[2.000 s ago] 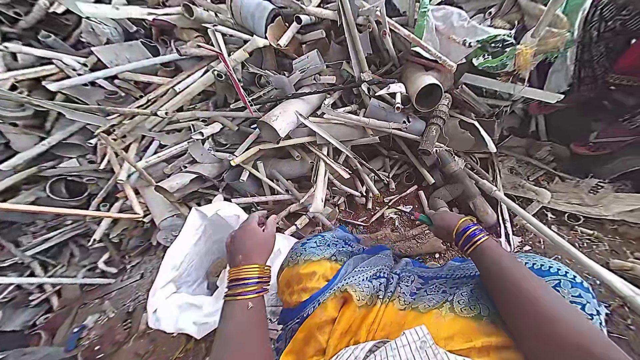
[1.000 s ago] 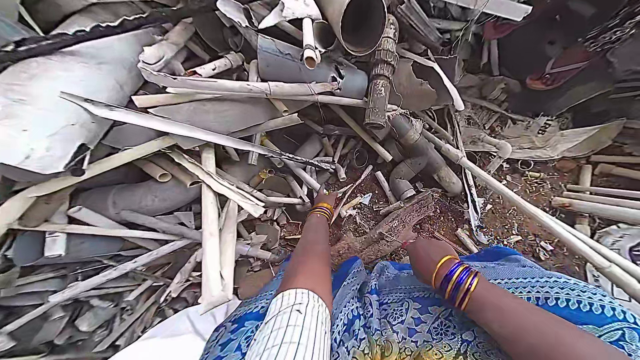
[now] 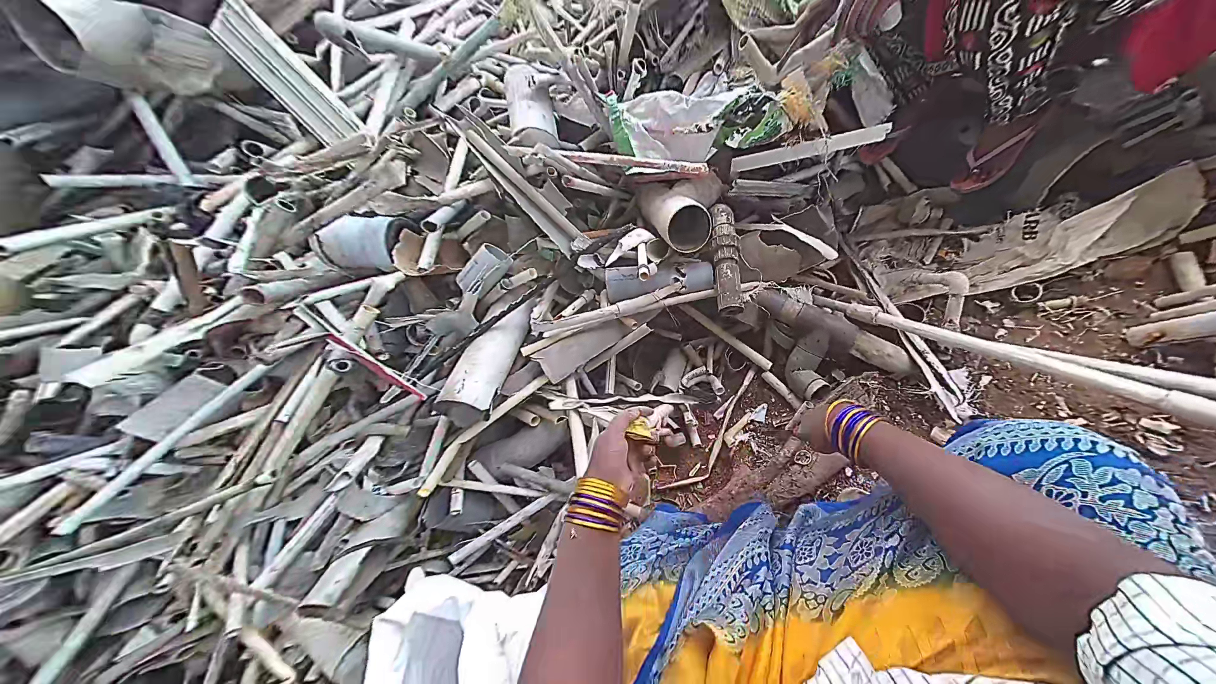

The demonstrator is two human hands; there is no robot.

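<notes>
My left hand (image 3: 622,454), with yellow and purple bangles at the wrist, is closed round a small yellow metal-looking fitting (image 3: 642,429) at the near edge of a heap of scrap plastic pipes. Pale short pipe pieces lie just beyond its fingers. To the right, my right hand (image 3: 819,427) reaches down to a brown piece on the ground; its fingers are mostly hidden, so whether it grips anything is unclear. A grey pipe elbow (image 3: 806,369) lies just beyond it. Ahead are a wide cream pipe (image 3: 686,220) and a ribbed brown pipe piece (image 3: 727,261).
Pipes and broken plastic sheets cover the left and front. A long white pipe (image 3: 1026,356) runs out to the right over brown soil. A white sack (image 3: 446,627) lies beside my lap. Another person's sandalled foot (image 3: 997,157) is at the upper right, by a torn printed sack (image 3: 1073,233).
My left hand, earlier reaching down among the pipe pieces, is now raised nearer my lap with the yellow fitting. The view has swung to show more of the heap.
</notes>
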